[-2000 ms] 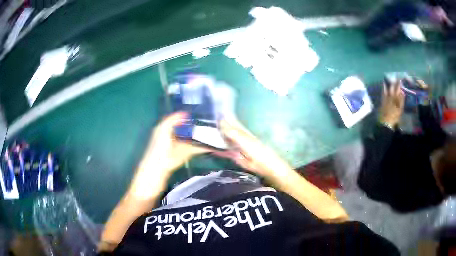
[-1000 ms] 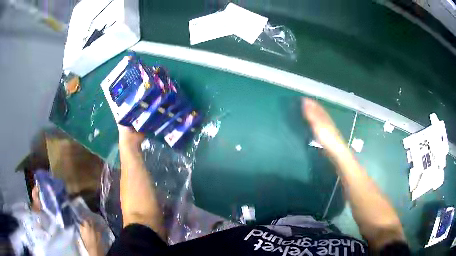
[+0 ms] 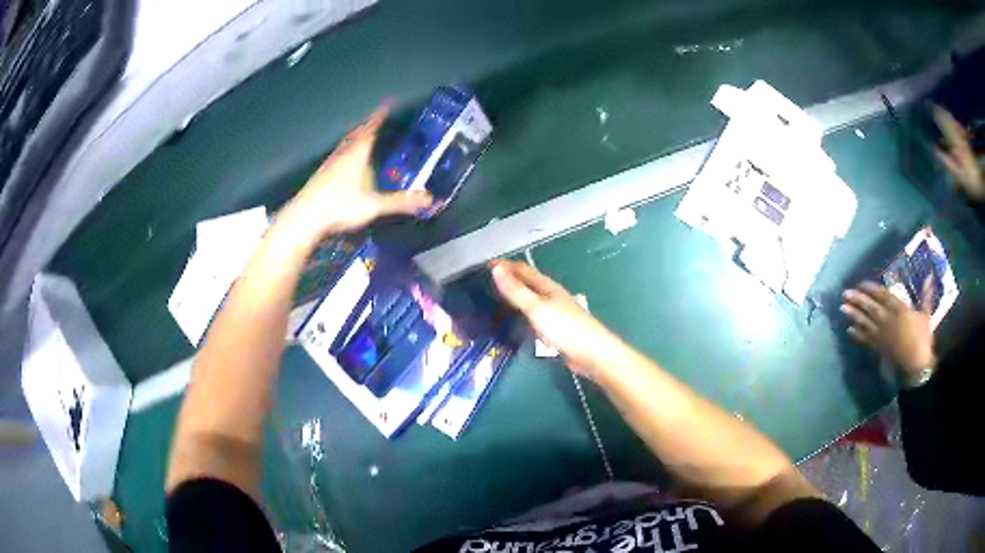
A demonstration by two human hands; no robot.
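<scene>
My left hand (image 3: 351, 186) is at the upper left, beyond the pale rail, with its fingers and thumb around the near end of a blue and white retail box (image 3: 445, 151) on the darker green surface. A stack of retail boxes (image 3: 394, 340) lies on the near side of the rail, the front one showing a device picture on its white face. My right hand (image 3: 545, 310) is just right of the stack, fingers pointing at its far end; its fingertips are partly in shadow, and whether they touch a box is unclear.
An unfolded white carton (image 3: 769, 200) lies across the rail at right. White sheets (image 3: 224, 259) lie beyond the rail; a white carton (image 3: 76, 389) stands far left. The pale rail (image 3: 605, 205) crosses the worktop. At far right another person's hand (image 3: 894, 329) touches a retail box (image 3: 926, 270).
The stack has moved from the left part of the worktop to beside the rail. My left hand has gone from the stack to a box beyond the rail. My right hand is now near the stack.
</scene>
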